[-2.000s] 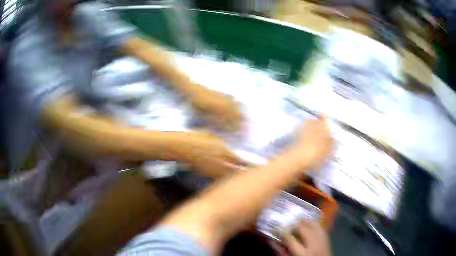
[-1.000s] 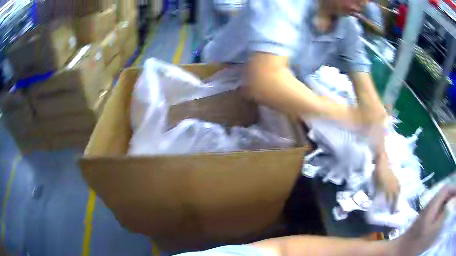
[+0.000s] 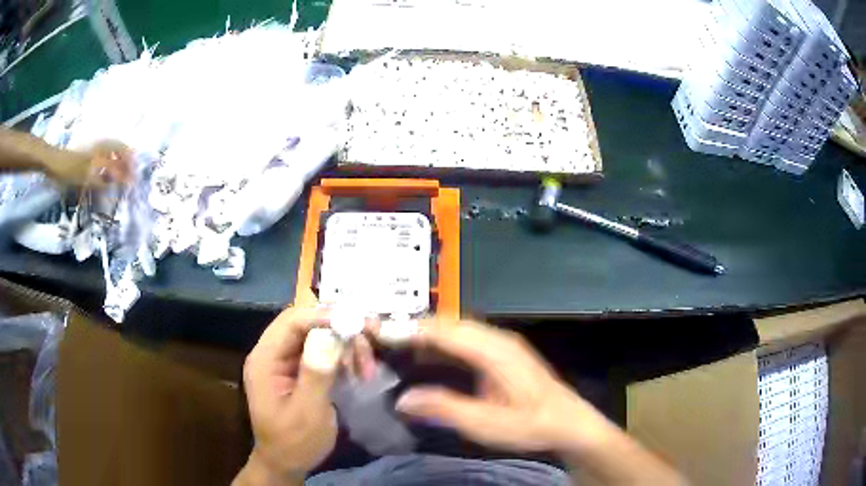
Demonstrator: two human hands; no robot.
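A white square housing (image 3: 375, 261) lies in the orange fixture (image 3: 446, 247) at the bench's front edge. My left hand (image 3: 294, 384) is just in front of the fixture, with a pale cover on a finger, and pinches the white end of a bagged cord (image 3: 349, 321). Its clear bag (image 3: 372, 408) hangs below between my hands. My right hand (image 3: 503, 389) is blurred, thumb and fingers apart, with its fingertips close to the cord end; whether they grip it cannot be told. The mallet (image 3: 631, 233) lies right of the fixture, head toward it.
A shallow tray (image 3: 593, 142) of tiny white clips lies beyond the fixture. Bagged cords (image 3: 218, 114) are heaped at left, where another person's hand (image 3: 109, 166) reaches in. Stacked housings (image 3: 760, 85) stand at right. Open cartons (image 3: 693, 408) are below the bench at both sides.
The view has swung from the large carton and cord heap back to the fixture. My left hand, earlier reaching at the heap, is now before the fixture with a bagged cord; my right hand is beside it.
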